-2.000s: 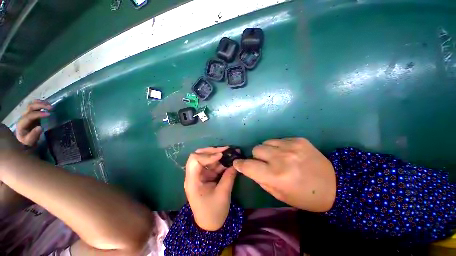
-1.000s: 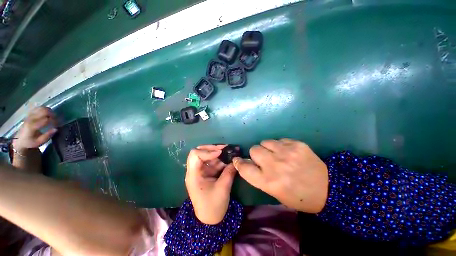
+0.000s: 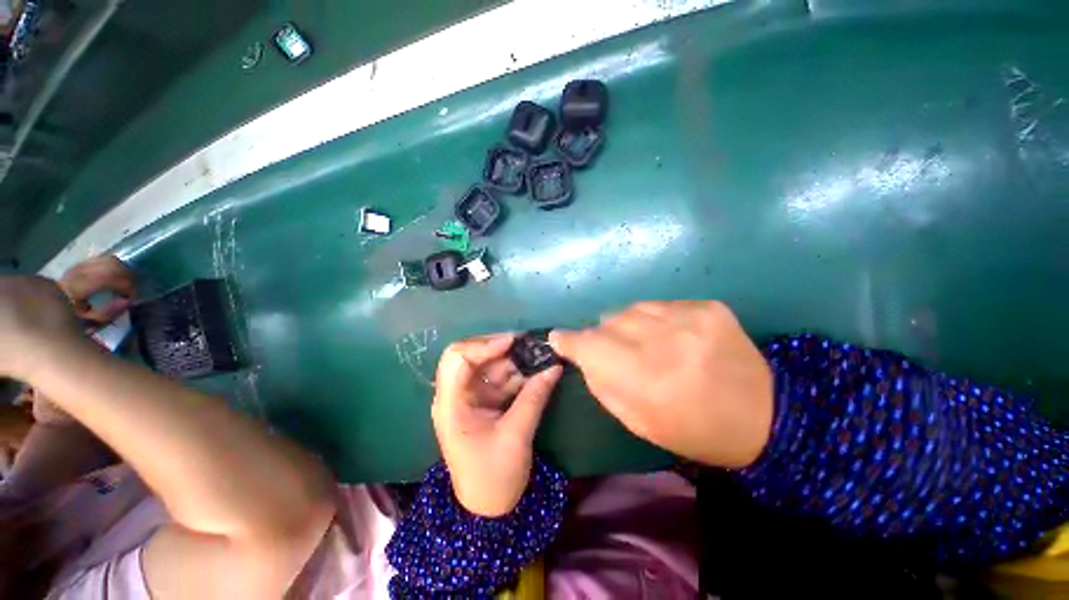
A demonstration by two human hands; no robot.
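Observation:
My left hand (image 3: 490, 410) holds a small black plastic housing (image 3: 535, 354) between thumb and fingers, its open side facing up. My right hand (image 3: 674, 375) is at the housing's right edge, thumb and fingertips pinched together; whether they hold a thin tool or part is too small to tell. Several black housings (image 3: 506, 168) lie in a loose cluster beyond my hands. At its near end are a green circuit board (image 3: 454, 238), another housing (image 3: 446, 270) and a silvery-white block (image 3: 476, 268). A small white block with a dark edge (image 3: 375, 222) lies apart to the left.
A neighbouring person's arm (image 3: 188, 451) reaches in from the left beside a black textured bin (image 3: 184, 328). A white strip (image 3: 352, 88) edges the green work surface (image 3: 762, 223). Beyond it a small board (image 3: 292, 43) lies on a green belt.
The held housing's open side now shows more clearly, and my right hand has shifted slightly up. The neighbour's arm has moved by the bin. The small board beyond the strip has come further into view.

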